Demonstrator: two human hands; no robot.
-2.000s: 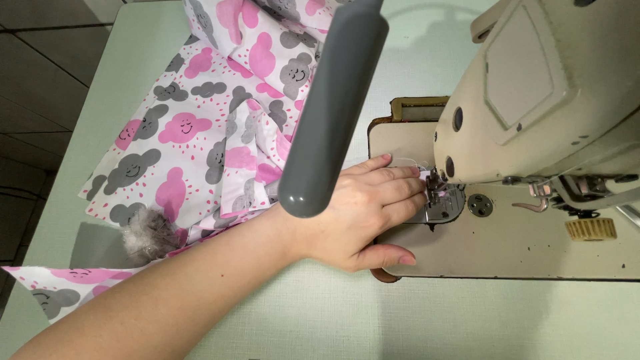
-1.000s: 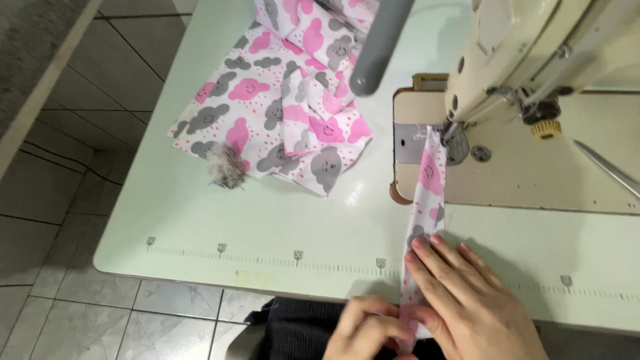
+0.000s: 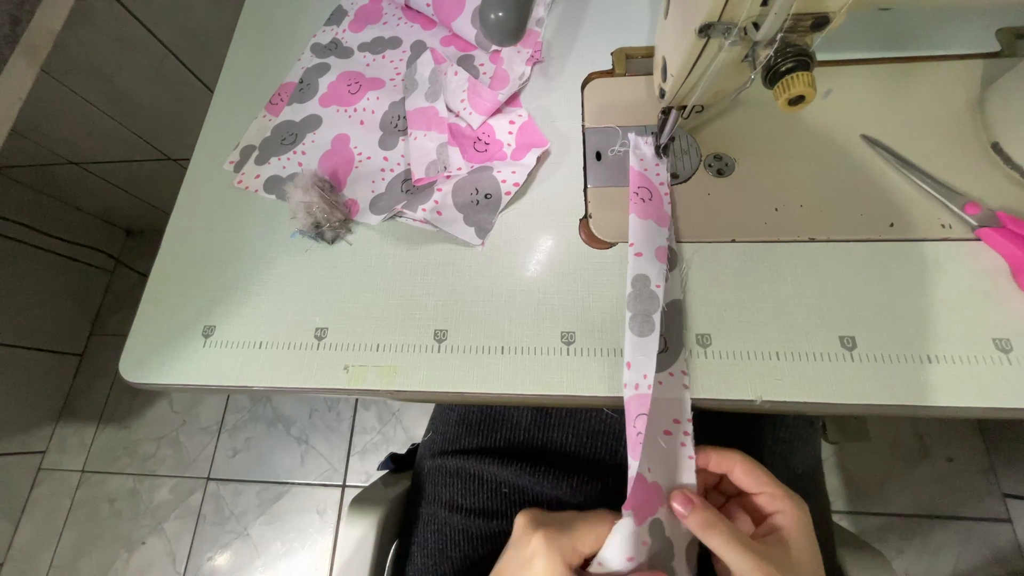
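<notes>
A strip of cloud-print cotton fabric [image 3: 642,304] runs from the presser foot [image 3: 663,138] of a sewing machine [image 3: 720,48] down over the table's front edge. Its upper part is folded lengthwise; lower down the fold opens and the layers spread. My left hand [image 3: 560,544] grips the strip's left side at the bottom of the view, its fingertips partly hidden by the cloth. My right hand [image 3: 756,512] pinches the strip's right edge between thumb and fingers, slightly higher. Both hands are over my lap, below the table edge.
More cloud-print fabric [image 3: 360,136] lies crumpled at the back left, with a grey clump of thread scraps [image 3: 320,206] on its edge. A rounded grey handle [image 3: 505,18] hangs above it. Pink-handled scissors [image 3: 920,176] lie on the machine bed at right. A printed ruler scale [image 3: 480,350] follows the table's front edge.
The hand first beside the presser foot is no longer there; both hands are now on the strip below the table edge. Since one second ago, my right hand has moved off the flat strip to its right edge.
</notes>
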